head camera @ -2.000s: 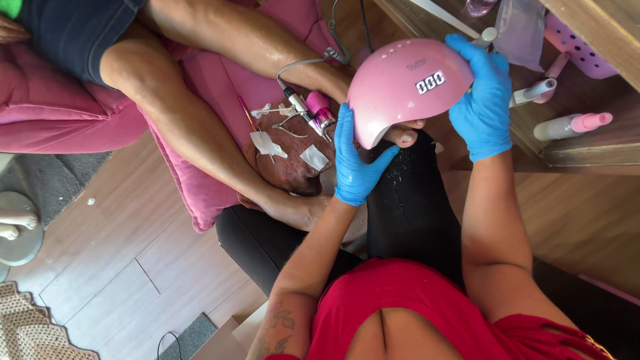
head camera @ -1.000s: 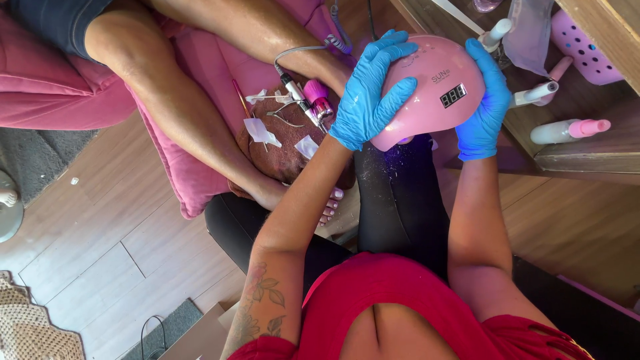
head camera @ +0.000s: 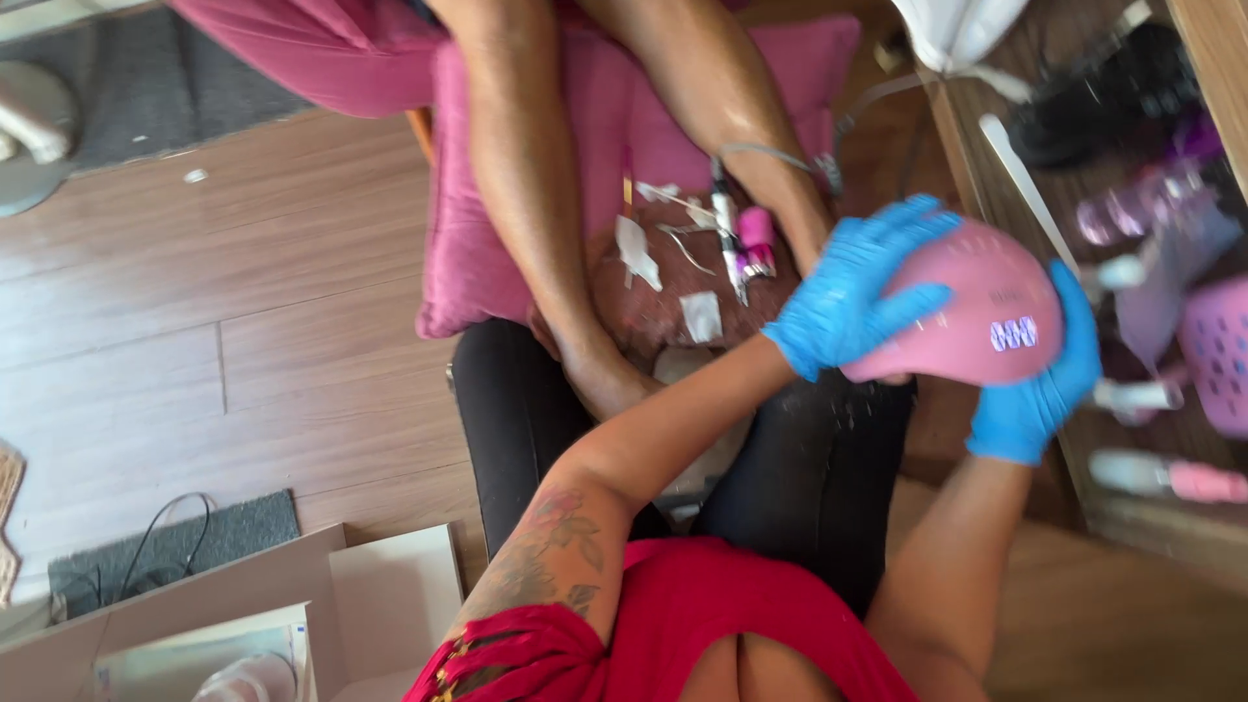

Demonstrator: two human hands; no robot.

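Both my hands wear blue gloves and hold a pink nail lamp [head camera: 960,302] with a lit display, over my right thigh. My left hand [head camera: 858,288] lies across its near left side, fingers spread on the shell. My right hand [head camera: 1043,390] grips its right side. The lamp hides most of one foot of another person, whose other foot [head camera: 619,385] rests between my knees. Left of the lamp, a nail drill handpiece [head camera: 726,229], a magenta bottle [head camera: 756,239], metal nippers [head camera: 687,249] and white wipes [head camera: 701,317] lie on a brown surface.
A pink cushion [head camera: 507,234] lies beneath the person's legs. At the right, a wooden shelf [head camera: 1111,517] holds a pink perforated basket [head camera: 1219,356], a bottle with a pink cap [head camera: 1165,476] and a white file or spatula [head camera: 1024,185]. An open white drawer [head camera: 395,604] stands at lower left.
My left hand has gone from the lamp's lower left edge to lying over its shell. The lamp's display looks different. The view has shifted and turned.
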